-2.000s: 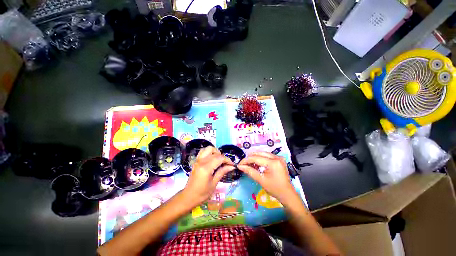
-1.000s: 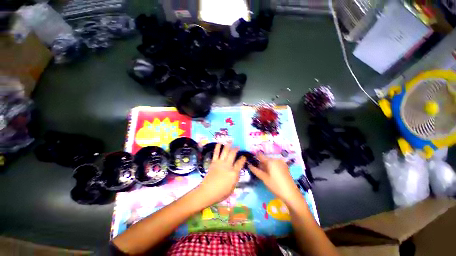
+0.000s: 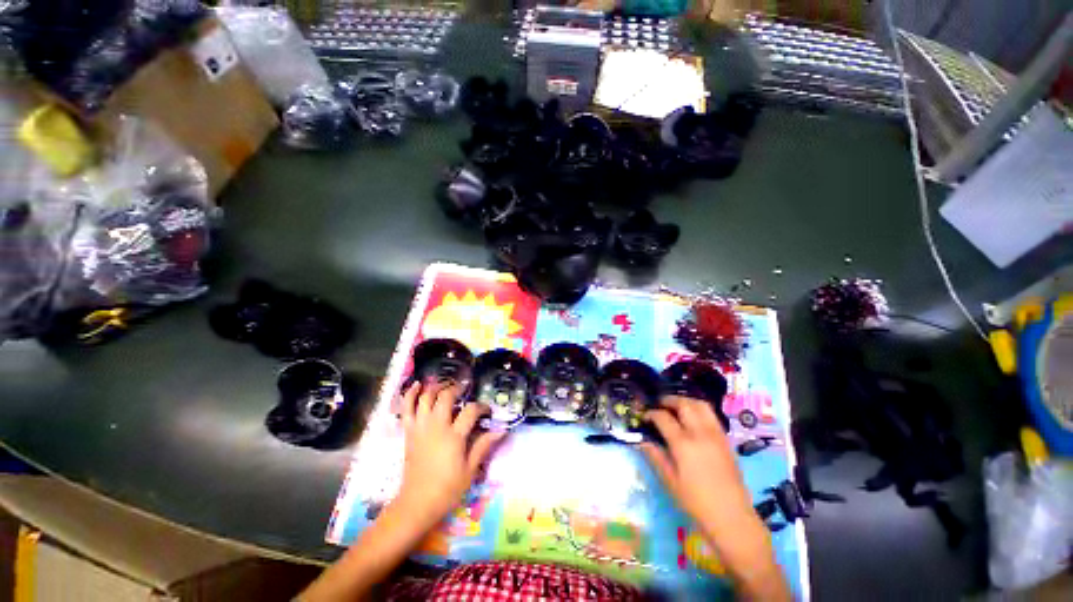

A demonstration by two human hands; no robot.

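Observation:
Several glossy black housings (image 3: pixel 566 382) stand in a row across the printed work mat (image 3: pixel 588 470), with small pale and yellow dots inside. My left hand (image 3: pixel 439 441) rests its fingertips on the near rim of the leftmost housing on the mat (image 3: pixel 442 362). My right hand (image 3: pixel 697 453) has its fingertips at the right end of the row, against the rightmost housing (image 3: pixel 694 382). Whether either hand grips a housing is not clear. A thin dark piece lies beside my right fingers. Another housing (image 3: pixel 308 400) stands off the mat at the left.
Black housing stacks (image 3: pixel 553 176) lie beyond the mat. A reddish heap of small parts (image 3: pixel 713 330) is on the mat; a darker heap (image 3: pixel 848 303) and loose black inserts (image 3: pixel 888 412) lie right. Plastic bags (image 3: pixel 130 235), yellow-handled cutters (image 3: pixel 106 321) and cartons (image 3: pixel 188 100) are left; a fan (image 3: pixel 1047 376) is right.
The view has turned left. My left hand has moved from the row's right part to its left end. One housing at the left now stands apart from the row.

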